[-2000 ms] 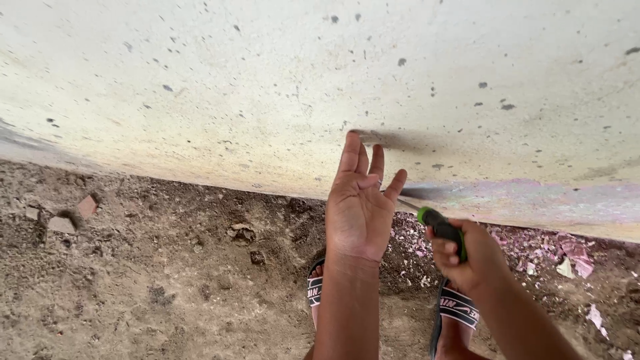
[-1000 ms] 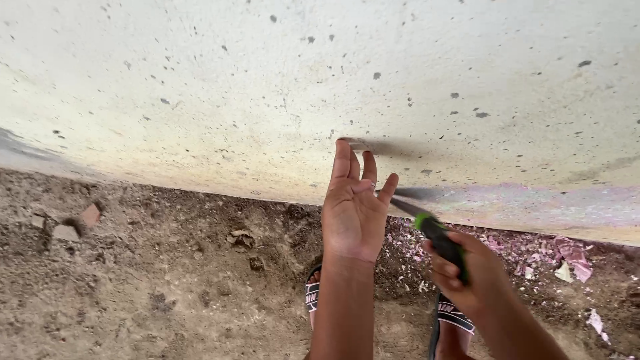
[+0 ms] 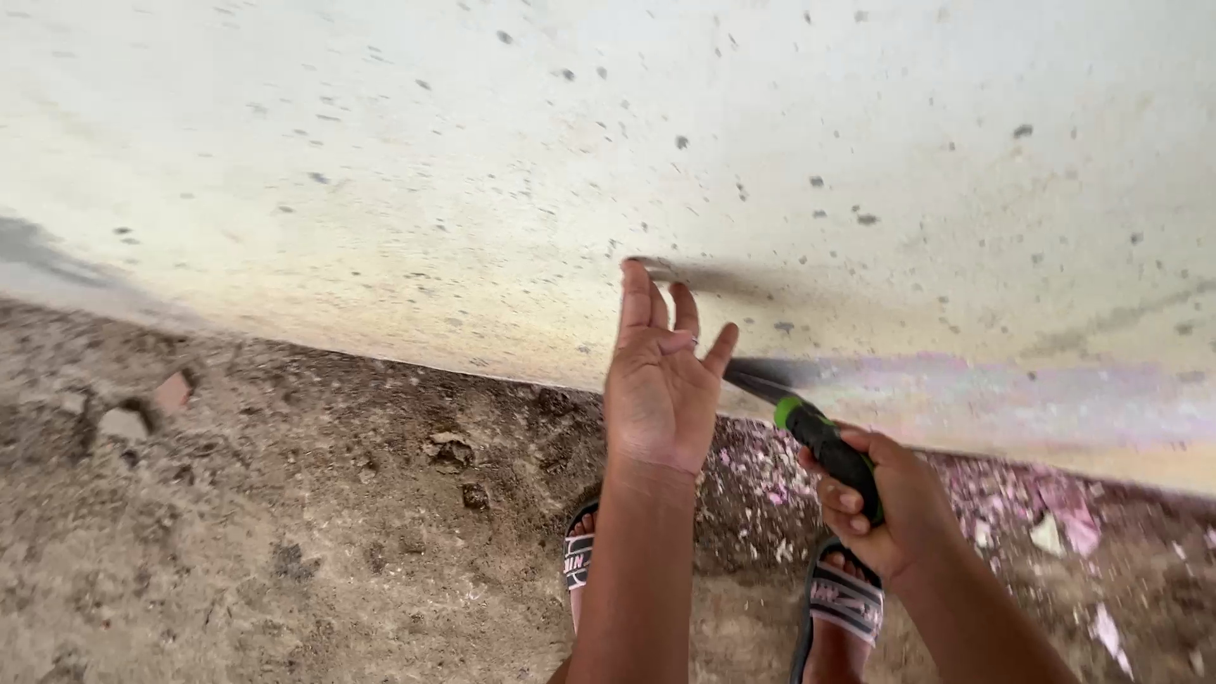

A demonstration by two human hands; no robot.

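My left hand (image 3: pixel 665 385) is raised palm up in front of the pale, dark-speckled wall (image 3: pixel 532 171), its fingers apart and its fingertips at or close to the surface. Nothing shows in its palm. My right hand (image 3: pixel 888 508) grips the black and green handle of a hand tool (image 3: pixel 836 456) with a dark, narrow metal blade. The blade points up and left toward the wall, just right of my left little finger or thumb side; its tip is partly hidden. A pinkish worn band (image 3: pixel 1026 399) runs along the lower wall on the right.
Rough, dirt-covered ground (image 3: pixel 285 532) meets the wall's base. Pink and white flakes (image 3: pixel 1069 518) are scattered along it at the right. Broken pieces (image 3: pixel 123 423) lie at the left. My sandalled feet, one in a strapped slide sandal (image 3: pixel 845 598), stand below my hands.
The tool's handle, in my right hand, has tilted more steeply since two seconds ago, and more of its blade shows. My left hand keeps much the same raised pose.
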